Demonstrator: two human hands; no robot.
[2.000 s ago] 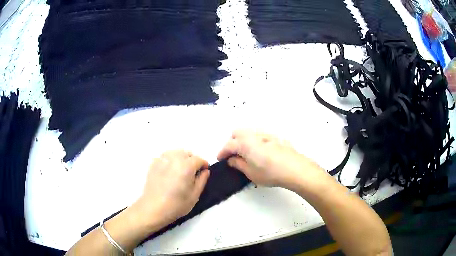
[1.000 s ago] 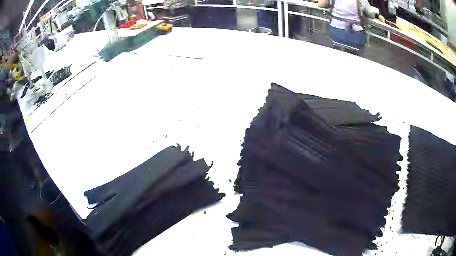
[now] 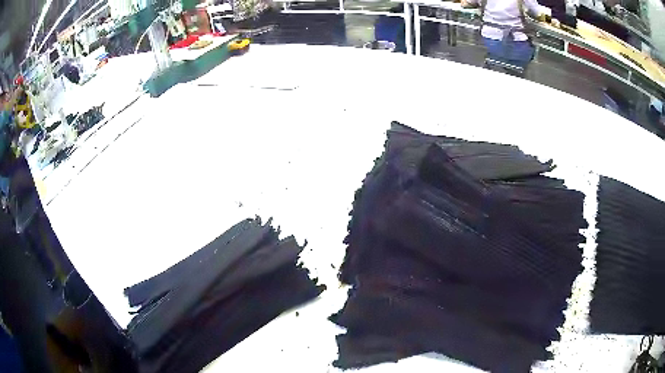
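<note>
Neither of my hands is in the picture. A large uneven pile of black fabric bands [image 3: 459, 262] lies on the white table [image 3: 277, 146], with jagged side edges and some pieces angled at its top. A smaller bundle of black bands [image 3: 226, 291] lies fanned at the left table edge. Part of another ribbed black block of bands [image 3: 628, 255] shows at the right, cut off by the picture's edge. A bit of the narrow black strips [image 3: 645, 357] shows at the bottom right corner.
Black lint specks lie between the piles. A green-framed machine [image 3: 157, 80] with red and yellow items stands at the far left. White rails [image 3: 412, 29] run behind the table. A person [image 3: 507, 33] in a light top and blue lower clothing stands at the far right.
Since two seconds ago the view has swung up and left; both hands and the band they held have left the picture. Since one second ago it has barely shifted.
</note>
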